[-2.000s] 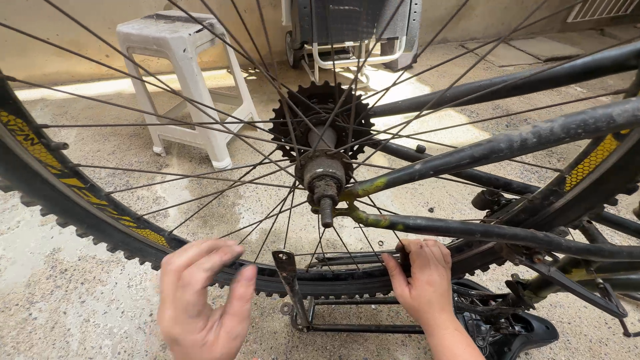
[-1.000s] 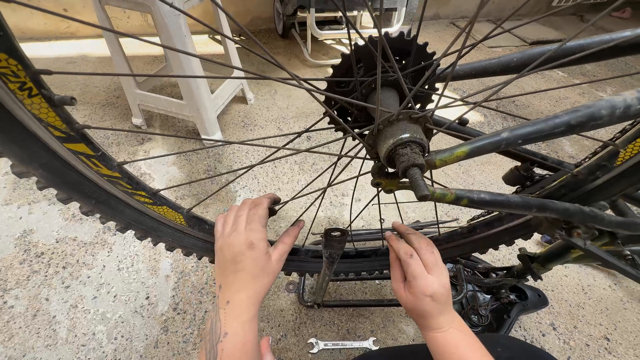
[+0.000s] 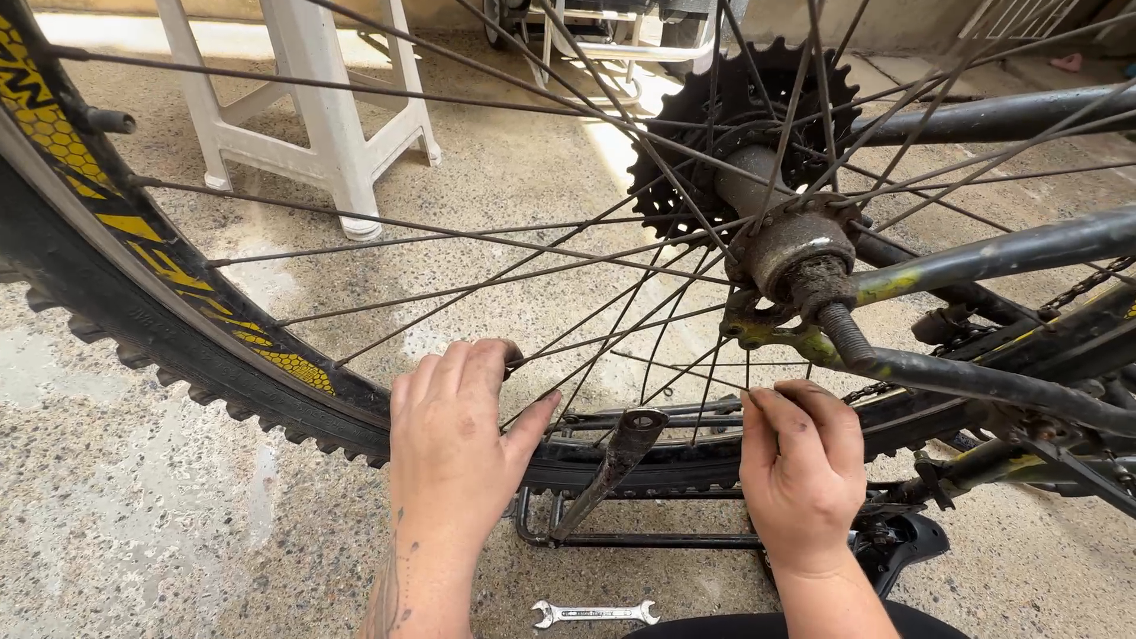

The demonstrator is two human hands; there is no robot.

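Note:
A bicycle wheel hub (image 3: 799, 253) with a threaded axle end (image 3: 846, 335) sits right of centre, and a dark rear sprocket cassette (image 3: 697, 142) is behind it. My left hand (image 3: 466, 426) is at the lower spokes near the rim, thumb and fingers apart; whether it touches a spoke is unclear. My right hand (image 3: 803, 453) has thumb and fingertips pinched on the end of a thin spoke (image 3: 679, 366) below the hub. Between my hands a flat metal stay with a hole (image 3: 621, 453) stands tilted in front of the tyre (image 3: 683, 475).
An open-end wrench (image 3: 595, 613) lies on the concrete near me. A white plastic stool (image 3: 328, 133) stands behind the wheel at left. Black frame tubes (image 3: 1003, 257) run to the right. A carrier rack (image 3: 657, 540) and a saddle (image 3: 914, 546) are low, near the ground.
The view has moved closer to the hub. My left hand has moved up to the spokes, its fingers less curled than two seconds ago. My right hand stays near the lower spokes.

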